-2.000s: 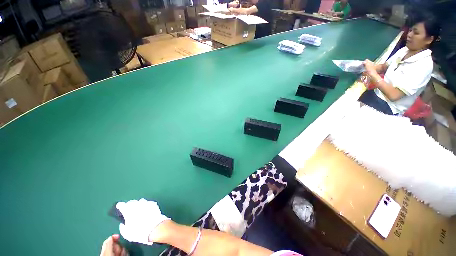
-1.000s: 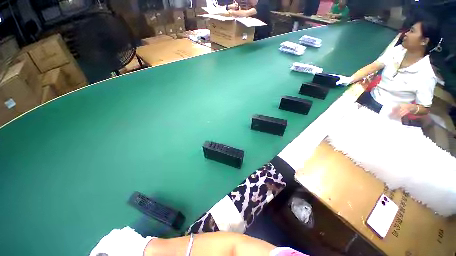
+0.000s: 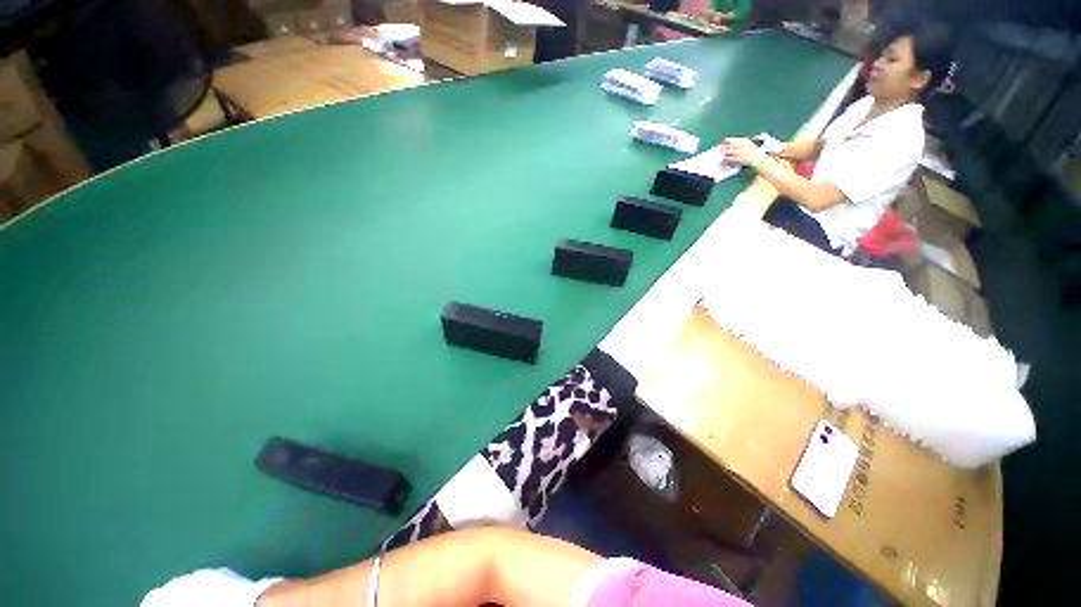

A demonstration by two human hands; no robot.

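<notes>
A black unit (image 3: 333, 474) lies nearest me on the green belt, close to its near edge, its outline a little blurred. Several more black units stand in a slanting row beyond it; the nearest of these (image 3: 492, 332) is upright on its long narrow side. My right hand (image 3: 211, 589), in a white glove, is at the bottom left edge of the picture, below the nearest unit and apart from it. It is cut off and its fingers are hidden. My left hand is out of the picture.
Leopard-print cloth (image 3: 554, 429) covers the belt's near edge. On the right, a cardboard-topped table (image 3: 907, 522) bears a phone (image 3: 825, 468) and white sheets (image 3: 877, 344). A seated person (image 3: 871, 154) handles a pale bag beside the belt. Wrapped packs (image 3: 664, 136) lie farther along.
My right hand has moved from the belt to the bottom left edge. The nearest unit has come into view, left standing apart. The coworker's pale bag is back in hand. The view has shifted right.
</notes>
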